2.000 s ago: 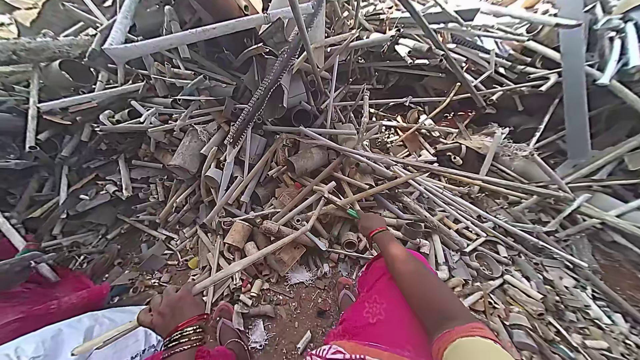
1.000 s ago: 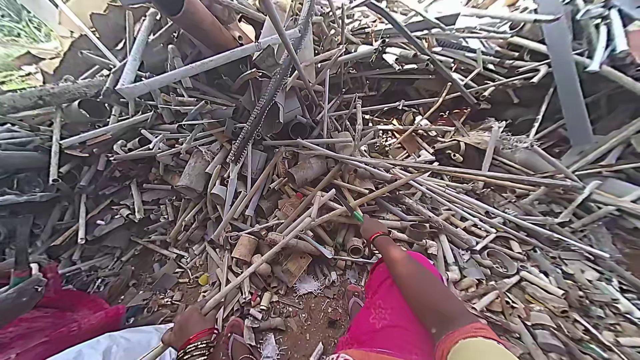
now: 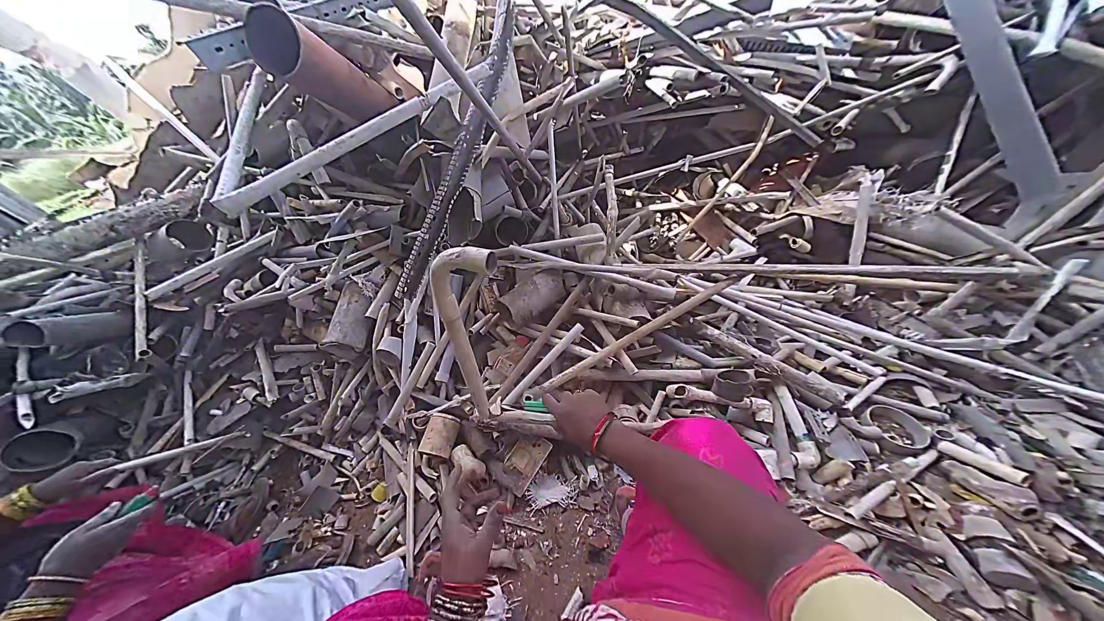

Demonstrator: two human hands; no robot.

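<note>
My left hand (image 3: 468,526), with bangles at the wrist, is raised palm up at the lower middle, fingers apart and nothing in it. It is just below a short piece of pipe (image 3: 440,435). My right hand (image 3: 576,416), with a red band at the wrist, is closed around a green-handled tool (image 3: 535,404) whose far part is hidden among the pipes. Right above this hand stands a bent plastic pipe (image 3: 461,336), its hooked end up. A long thin pipe (image 3: 638,341) slants away to the upper right.
A heap of scrap plastic pipes (image 3: 776,285) spreads all around. A wide brown pipe (image 3: 319,65) juts out at the upper left. Another person's hands (image 3: 82,539) are at the lower left, near a white sack (image 3: 302,595). A flat grey strip (image 3: 1005,103) leans at the upper right.
My left hand has let go of the long pipe it held earlier. A bent pipe now stands near my right hand. The other person's hands show more fully at the lower left.
</note>
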